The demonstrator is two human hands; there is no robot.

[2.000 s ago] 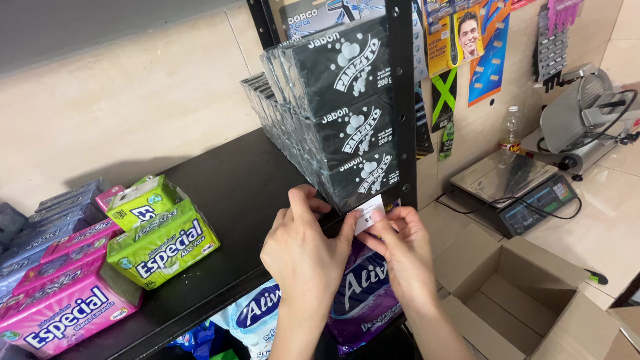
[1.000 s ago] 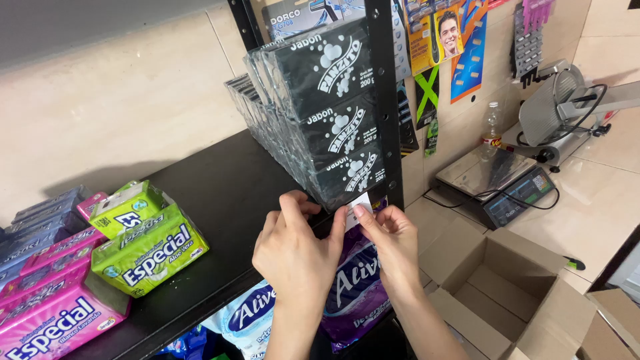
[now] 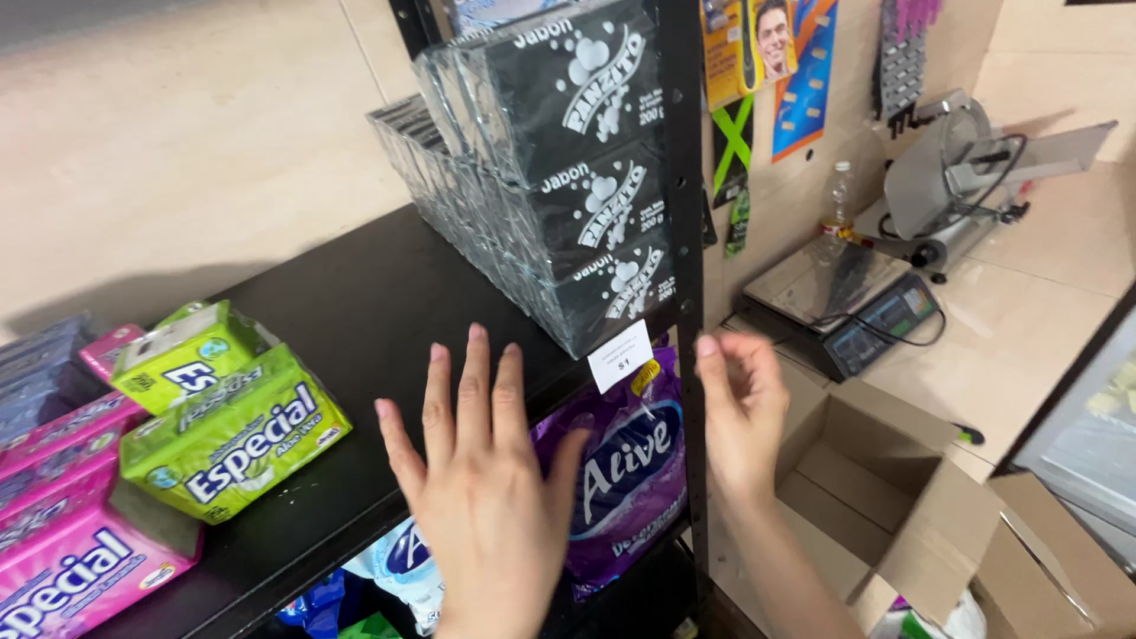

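Note:
A small white price tag bearing print sits on the front edge of the black metal shelf, below a stack of black-wrapped soap bars. My left hand, empty with fingers spread, is in front of the shelf edge, left of the tag. To the right of the tag and the shelf's upright post, my right hand has its fingers curled near the thumb, nothing visible between them. Purple Alive detergent bags show below the tag, partly behind my left hand.
Green and pink soap packs stand at the shelf's left. An open cardboard box lies beyond the perforated post. On the counter are a scale, a plastic bottle and a meat slicer.
Both hands have let go of the white tag, which they held at the shelf edge before. My left hand has moved left and spread its fingers; my right hand has moved off to the right.

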